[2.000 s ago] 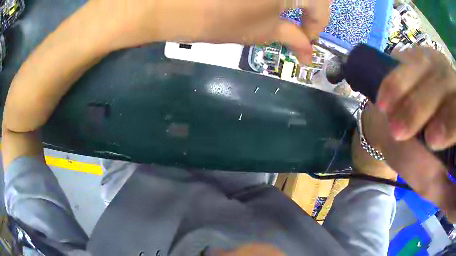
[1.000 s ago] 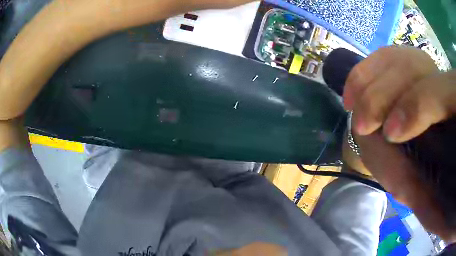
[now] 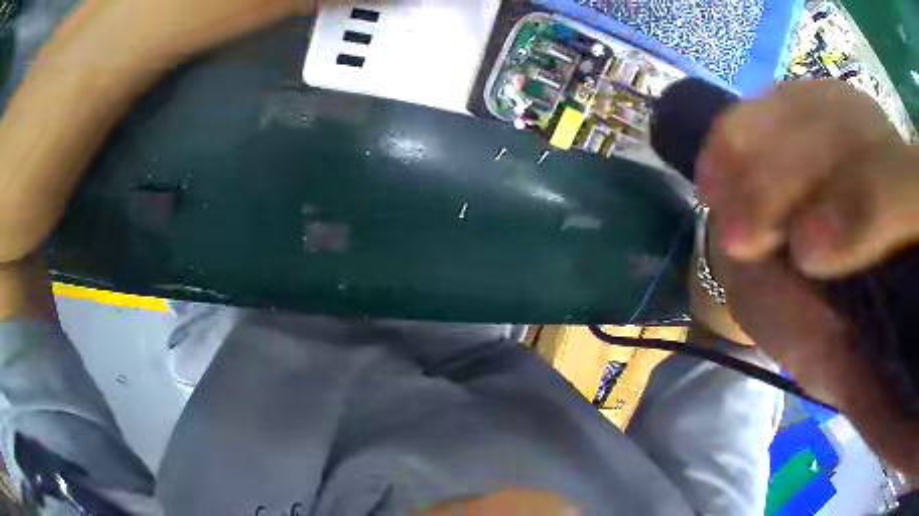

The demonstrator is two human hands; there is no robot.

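A white fixture plate point(image 3: 403, 45) with dark slots lies at the top of the picture. In its recess sits a module point(image 3: 564, 86) with a green board, a yellow block and brass-coloured metal. My right hand point(image 3: 806, 181) is closed round the black electric screwdriver point(image 3: 690, 121), to the right of the module; the tool's tip is hidden. My left forearm point(image 3: 101, 111) crosses the upper left; the left hand is cut off by the top edge.
A blue tray point(image 3: 771, 60) of tiny silver screws stands behind the module. More modules point(image 3: 836, 60) lie at the upper right. Several loose screws lie on the dark green bench point(image 3: 403, 242). The screwdriver cord point(image 3: 695, 353) runs below its edge.
My left hand has left the module and gone out past the top edge. The view has shifted, showing more of the plate's slots. My right hand still holds the screwdriver.
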